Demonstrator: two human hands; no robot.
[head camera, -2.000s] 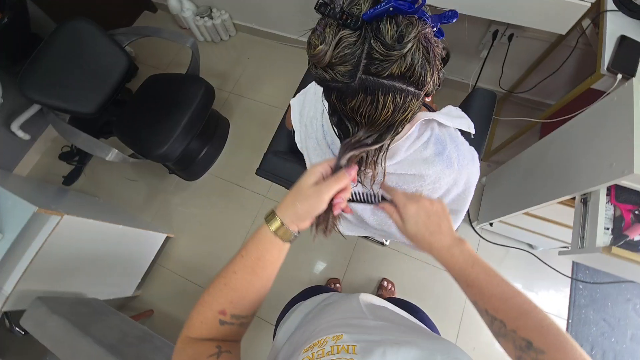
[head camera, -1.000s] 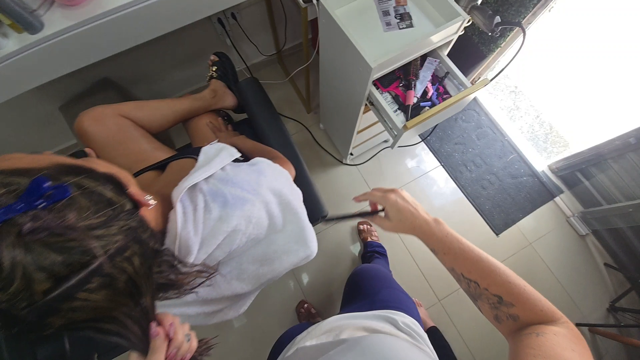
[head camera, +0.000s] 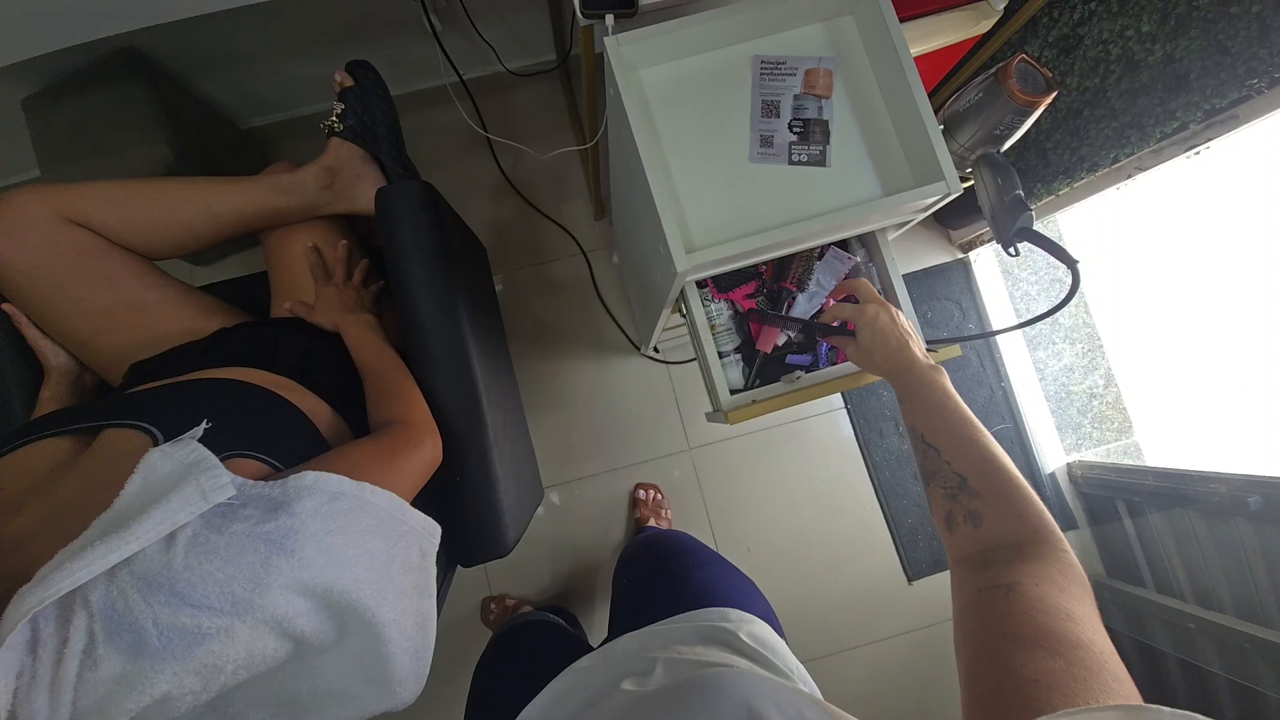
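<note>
My right hand (head camera: 872, 328) holds a black comb (head camera: 795, 324) over an open drawer (head camera: 800, 402) of a white cabinet. Beneath the comb lie a pink-handled brush, a pale tube (head camera: 824, 280), a white bottle (head camera: 718, 322) and several clips or small tools, partly covered by one another. At the left a seated person with a white towel (head camera: 270, 590) round the shoulders rests a hand on one leg. That person's head is outside the view. My left hand is out of view.
A printed leaflet (head camera: 790, 110) lies in the cabinet's tray top. Beside the cabinet are a hair dryer (head camera: 995, 112) and its hanging cord. The black padded chair arm (head camera: 455, 370) stands between the seated person and me. A black cable (head camera: 545, 220) runs down to the floor. A dark mat (head camera: 925, 450) lies at the right.
My right hand has gone from the seated person's hair to the drawer with the comb. My left hand, at the hair before, has left the view. The view has swung right.
</note>
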